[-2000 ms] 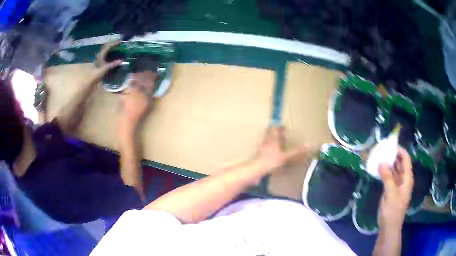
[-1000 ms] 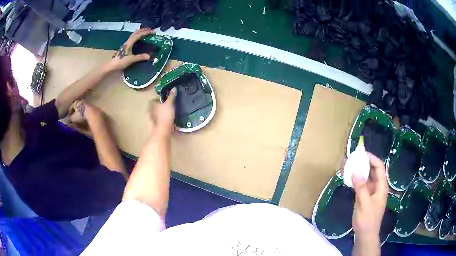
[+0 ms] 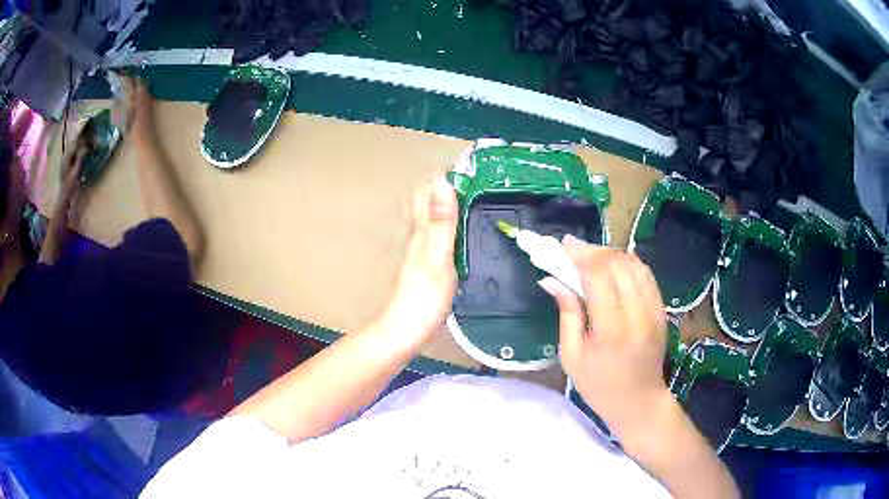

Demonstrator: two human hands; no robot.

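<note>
A green housing (image 3: 531,168) with a black recess and a white rim lies in front of me, its rounded end towards me. My left hand (image 3: 429,258) is on its left edge, thumb near the upper left corner; the fingers beneath are partly hidden. My right hand (image 3: 614,317) holds a white glue bottle (image 3: 552,261) over the housing. Its yellow-green nozzle points up and left over the left part of the black recess. I cannot tell if the tip touches the surface.
Rows of green housings (image 3: 783,375) lie close on the right. Black inserts (image 3: 673,83) are heaped at the back. Another housing (image 3: 222,154) lies at the left on the cardboard mat (image 3: 322,214). Another person (image 3: 102,302) sits at the left, holding a housing.
My left hand and a housing have moved right to in front of me. The bottle has moved left and tilted over it. The other person's arms have moved back to the left.
</note>
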